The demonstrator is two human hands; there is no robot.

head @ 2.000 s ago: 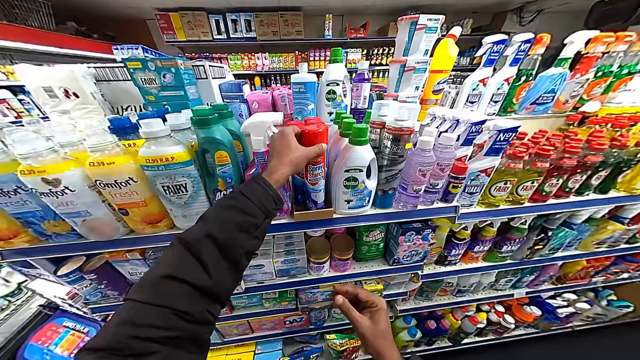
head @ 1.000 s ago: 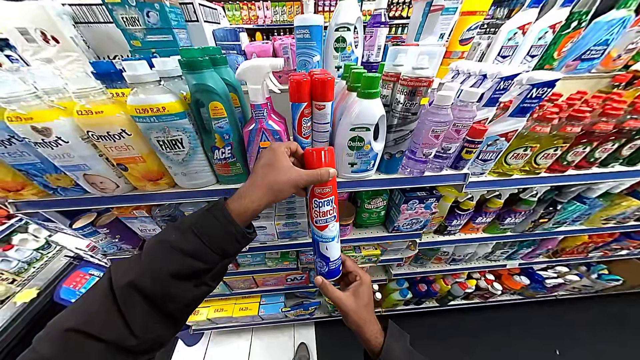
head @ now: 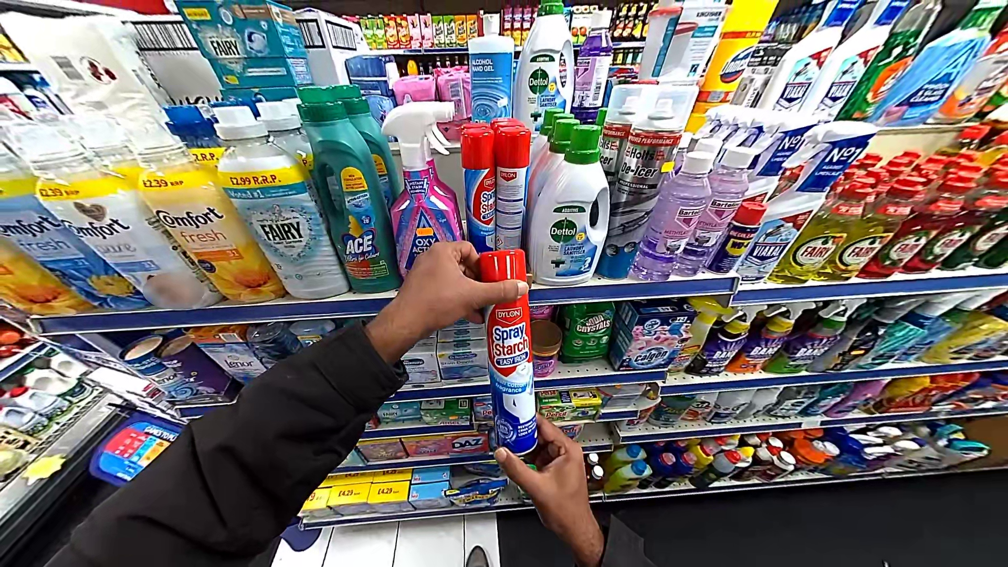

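Note:
A red, white and blue Dylon spray starch can (head: 510, 354) stands upright in front of the shelves, its printed front facing me. My left hand (head: 441, 291) grips it near the red cap. Around its base are the fingers of my right hand (head: 551, 480), supporting it from below. Behind it on the top shelf, more red-capped starch cans (head: 494, 185) stand between a pink trigger spray bottle (head: 426, 201) and a white Dettol laundry sanitiser bottle (head: 572, 220).
The top shelf edge (head: 630, 291) runs just behind the held can. Comfort fabric conditioner bottles (head: 205, 228) and a green Ace bottle (head: 350, 205) stand left; purple liquid bottles (head: 673, 220) stand right. Boxes (head: 370, 494) fill the lowest shelf, above white floor tiles (head: 386, 543).
Two seconds ago my left hand was at the starch cans on the shelf and my right hand was apart, lower down. Now one can is out in front of the shelf, between both hands.

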